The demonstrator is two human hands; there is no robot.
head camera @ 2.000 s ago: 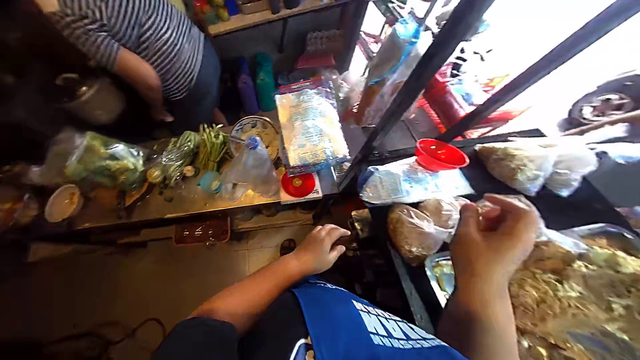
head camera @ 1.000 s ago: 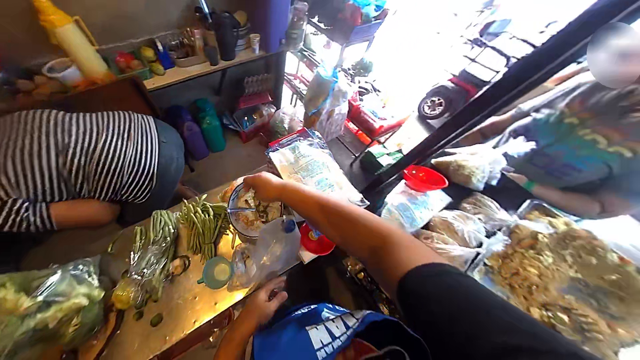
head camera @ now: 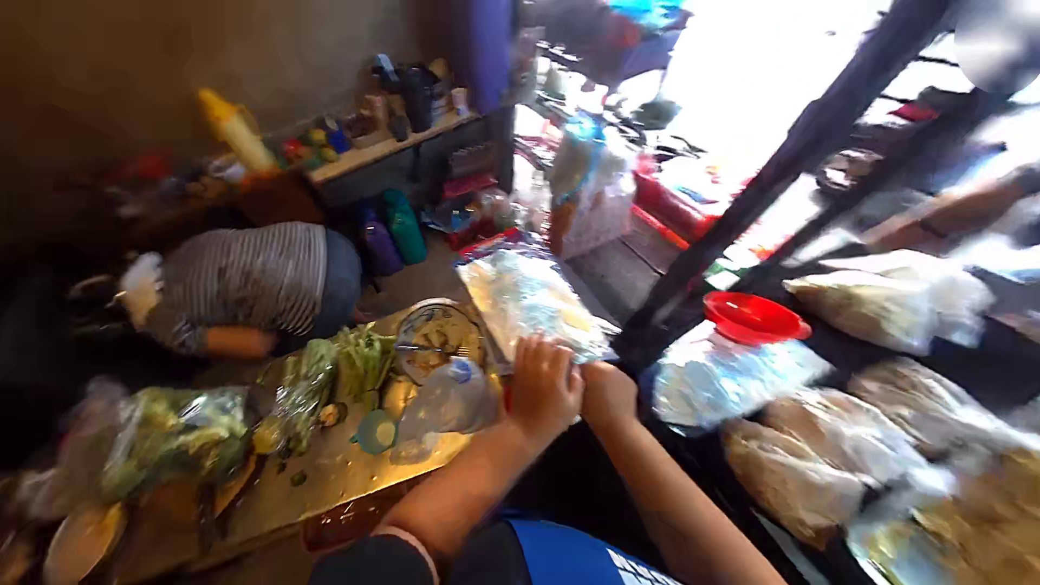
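My left hand (head camera: 543, 390) is at the near edge of a stack of clear plastic bags (head camera: 532, 301), over the right end of the table; its fingers point away from me. My right hand (head camera: 608, 394) is curled close beside it, by the dark post. What either hand grips is hidden or blurred. Left of them lie a translucent plastic jug or bag with a blue top (head camera: 455, 398), a patterned bowl with food scraps and a fork (head camera: 439, 341), and a green cup (head camera: 376, 431). A red plastic bowl (head camera: 756, 318) rests on bagged goods to the right.
Leafy vegetables in plastic (head camera: 179, 439) and green stalks (head camera: 363, 361) lie on the metal-topped table (head camera: 341, 479). A person in a striped shirt (head camera: 252, 276) bends down behind it. A dark post (head camera: 780, 162) slants up at right, with filled plastic bags (head camera: 796, 463) beyond it.
My right hand has left the patterned bowl and come back beside my left hand. My left hand has moved from the table's near edge to the stack of plastic bags. The view has shifted.
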